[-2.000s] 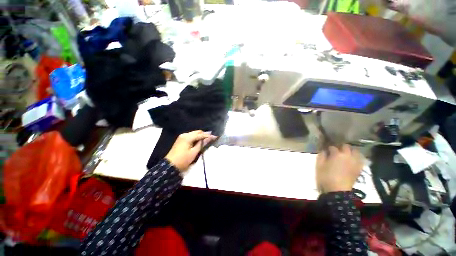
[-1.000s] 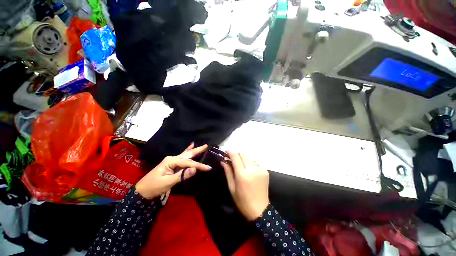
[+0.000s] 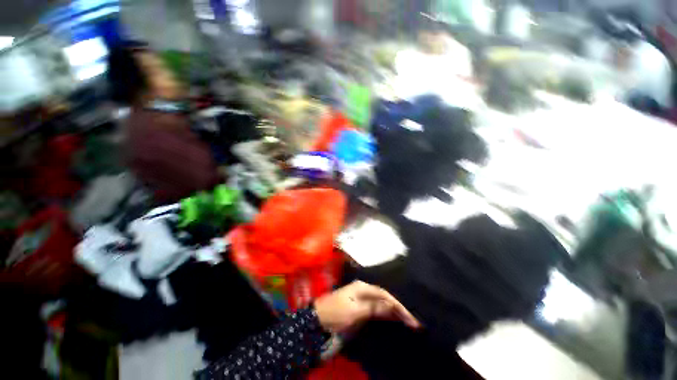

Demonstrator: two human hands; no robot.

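Note:
My left hand (image 3: 361, 306) is blurred at the lower centre, palm down over black cloth, fingers pointing right. Whether it grips the cloth cannot be told. The black garment piece (image 3: 482, 271) spreads from under my hand to the right over the white table. My right hand is not in view. A larger dark cloth heap (image 3: 423, 148) lies behind it on the table. The sewing machine's end (image 3: 620, 223) shows blurred at the right edge.
A red plastic bag (image 3: 293, 230) and a printed red bag (image 3: 310, 285) are left of the table. White pieces (image 3: 141, 252) lie on a dark heap further left. A blue packet (image 3: 352, 147) stands behind. A person in maroon (image 3: 167, 152) is at left; others are at the back.
The view has swung left and blurred. My right hand, which was together with my left at the black cloth, has gone out of view. My left hand now appears alone, fingers pointing right.

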